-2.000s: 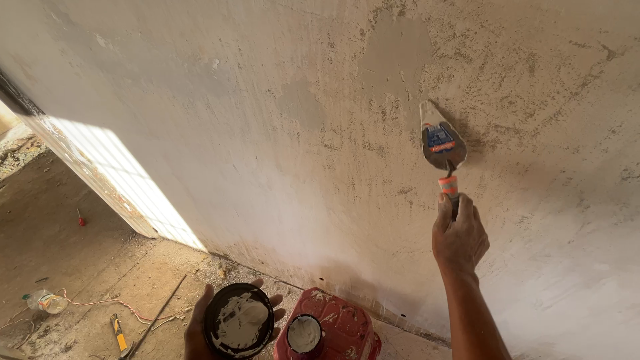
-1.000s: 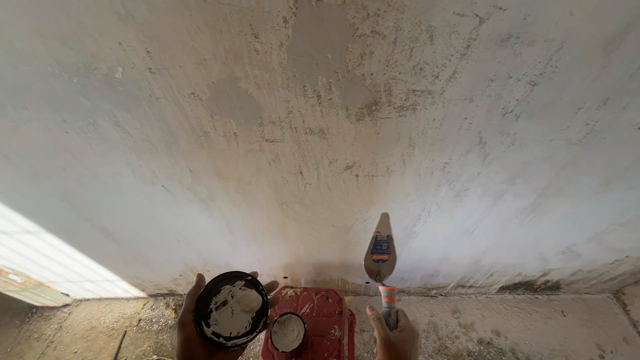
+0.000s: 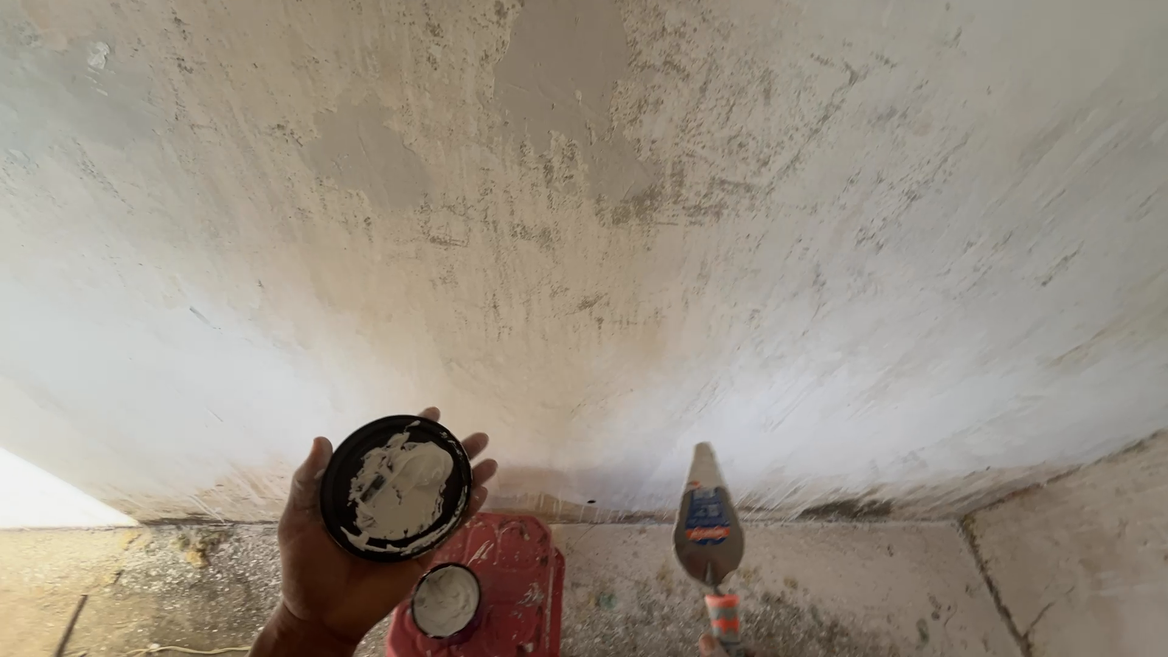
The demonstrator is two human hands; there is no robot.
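Observation:
On the palm of my left hand [image 3: 333,584] rests a round black lid [image 3: 339,497], its fingers curled round the rim; off-white paste [image 3: 406,488] lies in it. At the bottom edge, mostly cut off, my right hand [image 3: 716,646] grips a pointing trowel [image 3: 708,538] by its orange and grey handle. The metal blade points up, bears a blue and orange label and has paste at its tip. It is apart from the lid and in front of the lower wall. The plastered wall [image 3: 584,301] shows smooth grey patches above a rough, scratched area.
A red plastic container [image 3: 534,584], smeared with paste, stands at the wall's foot below the lid. On it is an open round tub [image 3: 446,599] of white paste. Rough floor [image 3: 821,584] runs along the wall, and another wall meets it at the right. A thin rod [image 3: 71,625] lies lower left.
My right hand has come down from the wall with the trowel and is now mostly out of view. My left hand has raised the lid since the last earlier frame. The view has shifted right.

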